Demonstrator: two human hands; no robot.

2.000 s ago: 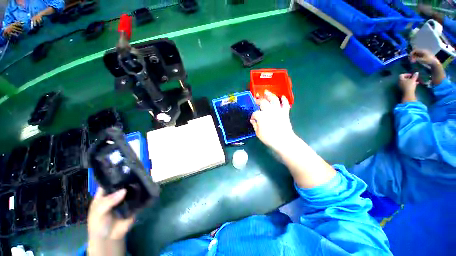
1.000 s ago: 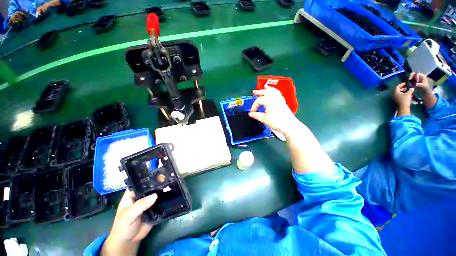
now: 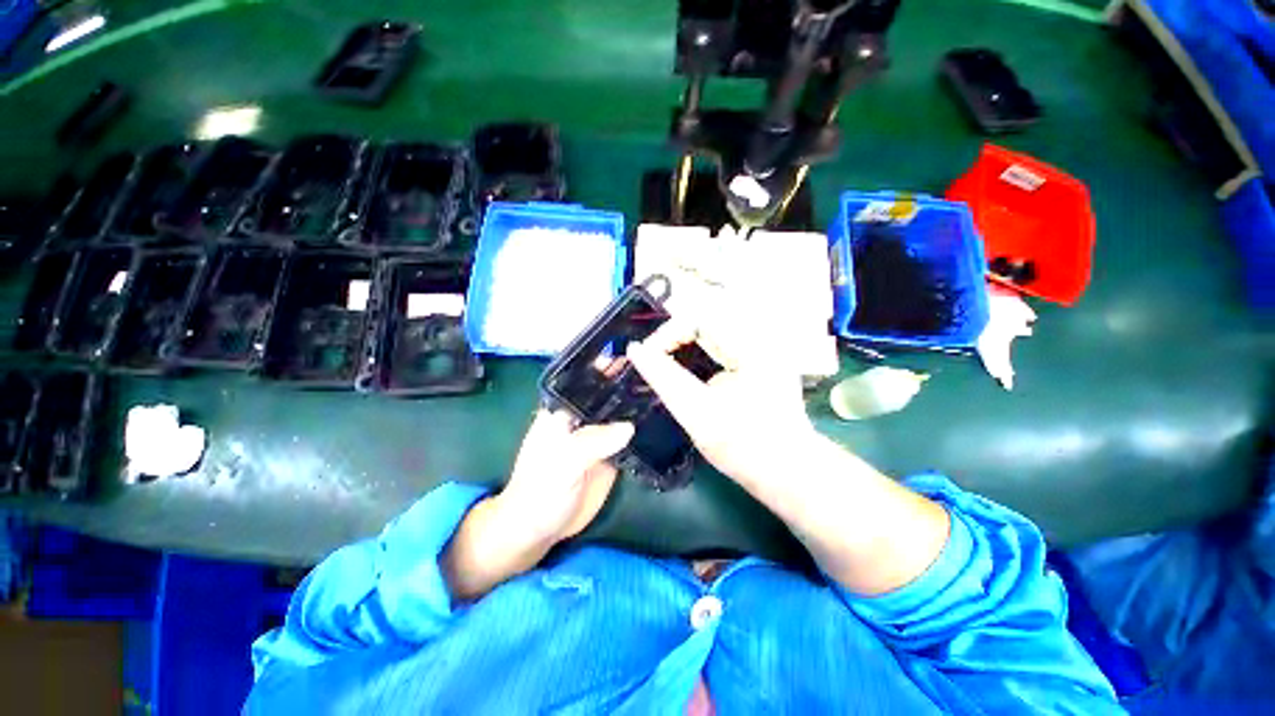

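Observation:
My left hand [image 3: 562,469] holds a black housing [image 3: 594,378] from below, tilted, its open side up, in front of the blue bin of white pieces [image 3: 548,280]. A few reddish strands show inside the housing. My right hand [image 3: 720,399] reaches over the housing with its fingertips at the inside. Whether it holds a small part cannot be seen. The cream block [image 3: 748,294] is just behind my right hand, under the black toggle press [image 3: 762,140]. The glue bottle [image 3: 877,393] lies on the bench right of my right hand.
The blue bin of black pieces [image 3: 912,273] and the red bin [image 3: 1032,224], with a few dark parts, stand at right, with a white tissue [image 3: 1003,336] beside them. Rows of black housings [image 3: 322,315] lie at left near a white wad [image 3: 161,442]. Another housing [image 3: 990,88] lies at upper right.
The view has turned. My right hand has left the bins and come to the housing in my left hand. The glue bottle now shows lying on its side, before as a round disc.

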